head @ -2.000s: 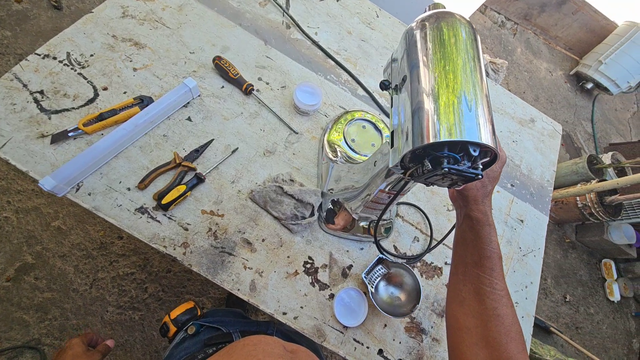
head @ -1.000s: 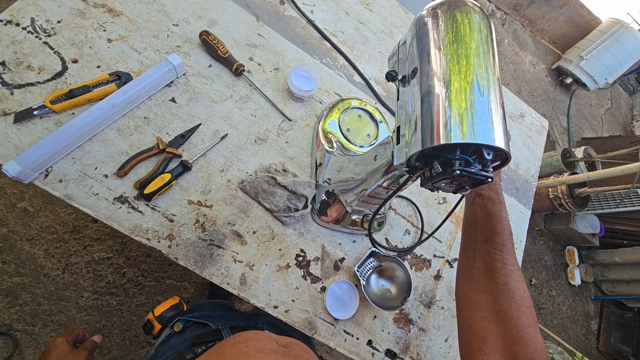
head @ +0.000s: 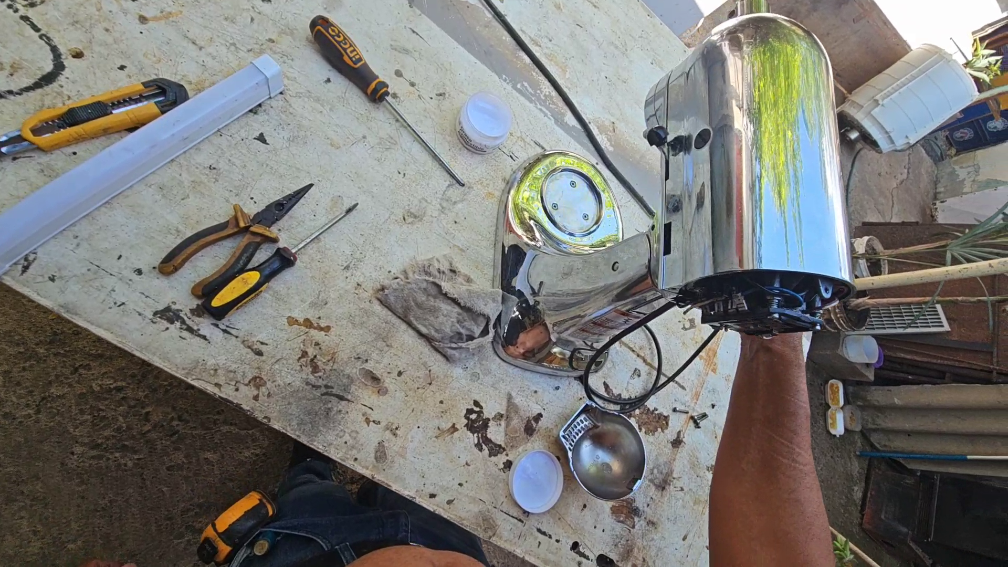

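Observation:
A chrome stand mixer stands on the worktable, its base [head: 563,205] toward the middle and its motor head [head: 776,157] raised at the right. The near end of the head is uncovered, showing wiring and inner parts [head: 776,303]. My right hand [head: 776,346] reaches behind the head; only the wrist and forearm show, and the fingers are hidden. Barely a sliver of my left hand [head: 106,563] shows at the bottom left edge. A rounded metal end cover [head: 608,457], a white lid [head: 536,481] and small screws [head: 697,417] lie below the mixer. A grey rag [head: 441,307] touches its base.
To the left lie a screwdriver [head: 346,55], long-nose pliers [head: 244,236], a short screwdriver [head: 252,283], a utility knife [head: 102,114] and a long white plastic bar [head: 142,161]. A small white jar [head: 484,122] is near the base. A black cord [head: 567,102] crosses the table [head: 354,362].
My left hand has moved mostly out of view at the bottom left. Part of my right hand showed beside the motor head's lower edge; now the head hides it. The view has shifted somewhat.

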